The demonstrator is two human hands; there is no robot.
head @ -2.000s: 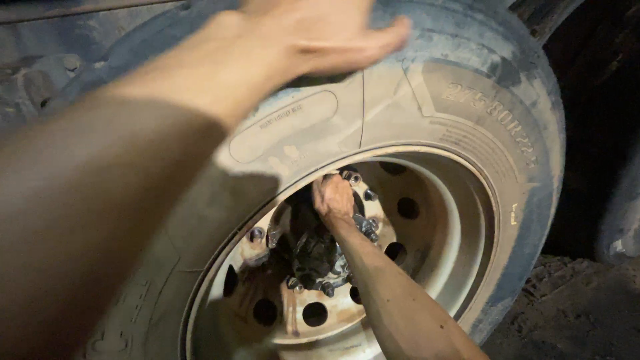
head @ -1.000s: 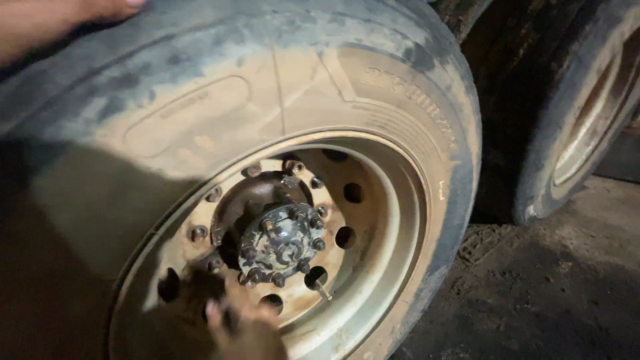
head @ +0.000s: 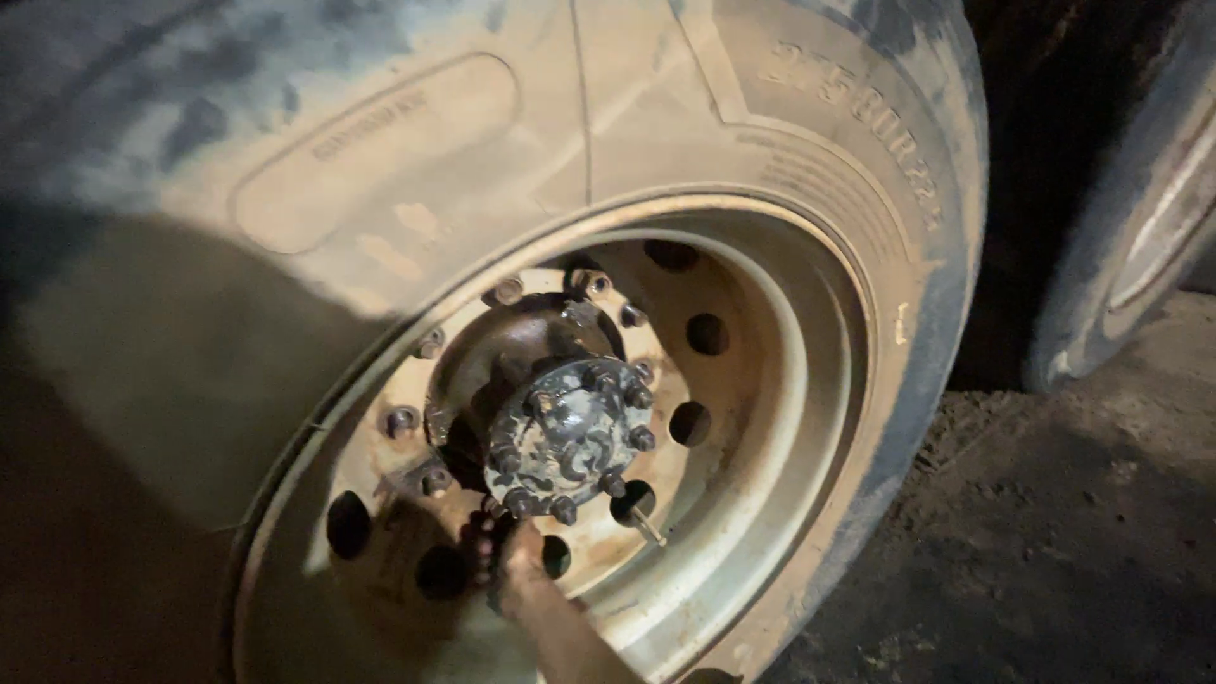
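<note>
A truck wheel's pale steel rim (head: 760, 570), coated with dust, sits inside a dirty rubber tire (head: 380, 161). At its centre a dark, greasy hub (head: 570, 432) stands out, ringed by bolts. Wheel studs with nuts, one of them a lug nut (head: 401, 420), line the disc around it. My right hand (head: 508, 556) reaches in from below, just under the hub's lower edge, with its fingers in shadow. Whether the fingers hold anything cannot be told. A valve stem (head: 650, 525) sticks out by a round hole at the lower right. My left hand is out of view.
A second tire (head: 1102, 247) stands at the right, behind the first, with a dark gap between them. Dark, dirty ground (head: 1026, 541) lies at the lower right. Deep shadow covers the lower left of the near tire.
My right hand, at the upper part of the hub two seconds ago, is now below it. My left hand, over the top of the tire before, has left the view.
</note>
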